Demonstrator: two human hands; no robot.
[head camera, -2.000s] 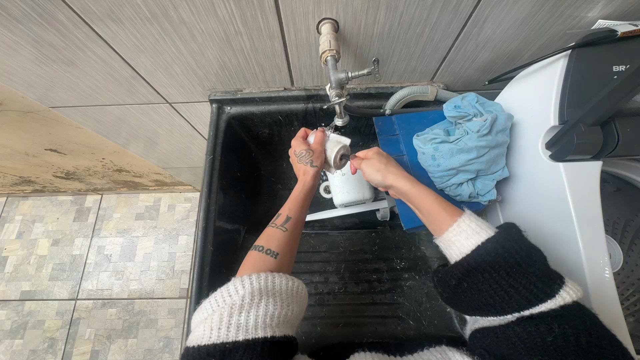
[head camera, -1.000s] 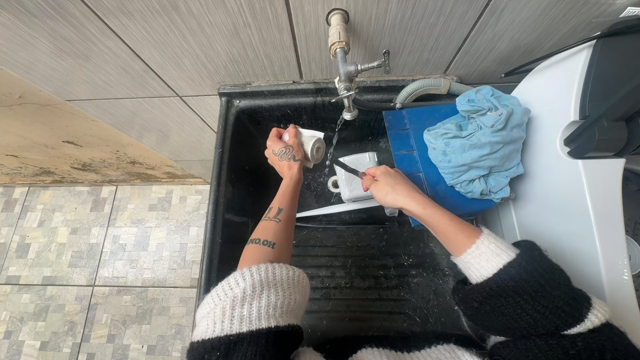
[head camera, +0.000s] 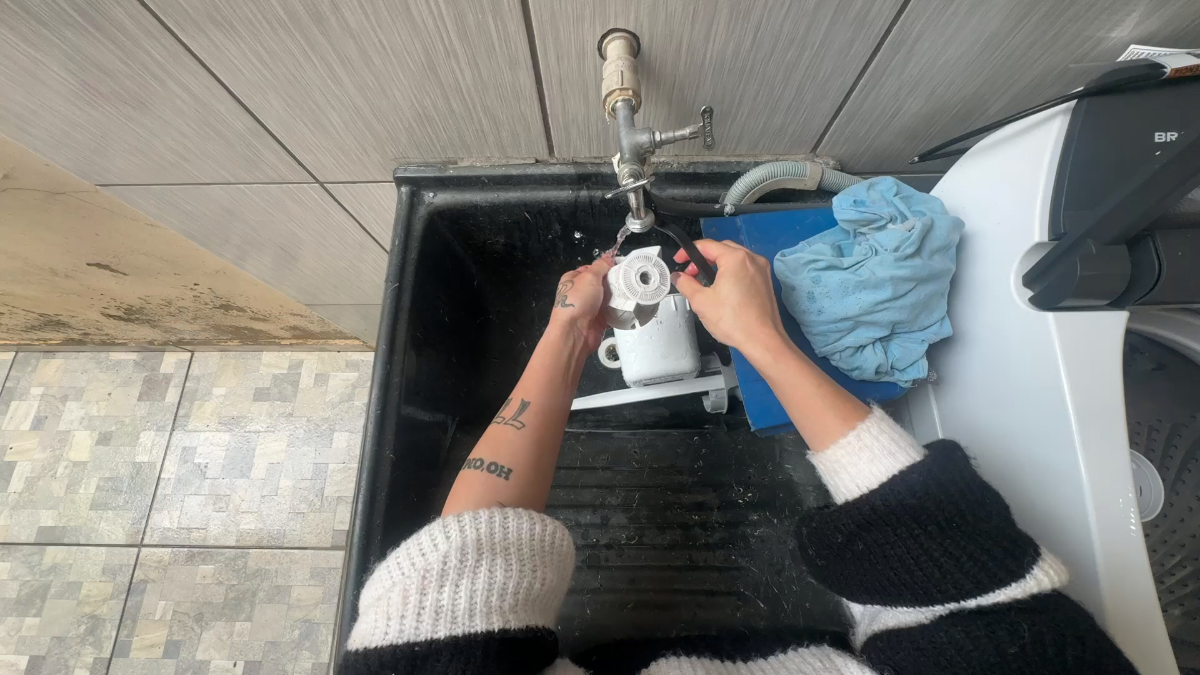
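Under the running tap (head camera: 639, 220), my left hand (head camera: 583, 298) grips a white plastic part (head camera: 641, 279) with a round slotted end and fins. My right hand (head camera: 731, 289) is closed around the dark handle of a slim tool (head camera: 692, 253), probably a brush or knife; its working end is hard to make out near the tap. Below the held part, a white plastic container (head camera: 659, 349) rests in the black sink (head camera: 694, 562), beside a small white ring-shaped piece (head camera: 609, 352) and a long white plastic bar (head camera: 647, 392).
A blue board or folder (head camera: 764, 398) lies over the sink's right side with a crumpled light blue cloth (head camera: 872, 281) on it. A grey ribbed hose (head camera: 778, 178) runs behind. The white washing machine (head camera: 1012, 403) stands at the right.
My left hand has moved right with the white part, which now shows its round slotted end toward me. My right hand has moved up beside it, and the tool now points up toward the tap.
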